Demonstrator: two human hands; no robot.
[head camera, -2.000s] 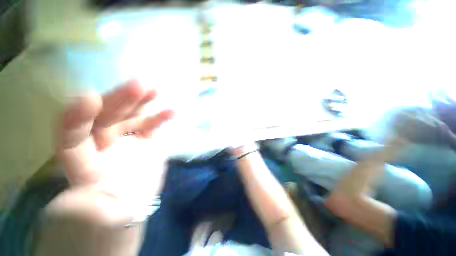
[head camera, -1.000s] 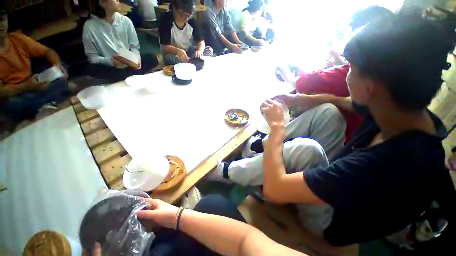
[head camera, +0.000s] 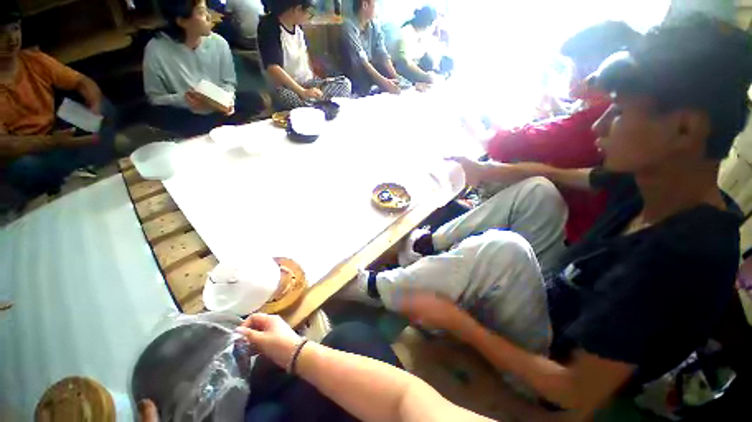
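A dark round base [head camera: 171, 367] sits in a clear plastic bag [head camera: 221, 381] at the bottom left, in front of me. My right hand [head camera: 268, 336] pinches the bag's upper right edge between thumb and fingers. Of my left hand [head camera: 148, 410], only a fingertip shows at the base's lower left edge; the rest is cut off or hidden, so its grip cannot be told. A white bowl-shaped part [head camera: 242, 286] leans beside a wood-grain base [head camera: 289, 284] on the near corner of the white sheet. Another wood-grain base [head camera: 76, 401] lies at the bottom left.
The white sheet [head camera: 264, 206] covers a wooden pallet [head camera: 177, 239]. A small wood-grain base [head camera: 390, 197] and a white cover [head camera: 155, 160] lie on it. A person in black [head camera: 660, 272] sits close on my right, one hand blurred. Several others sit along the far side.
My hands now show at the bagged base, after the blurred raised hand of the first frame. Since one second ago, my right hand has lifted the bag's edge slightly. The neighbour's near hand has dropped.
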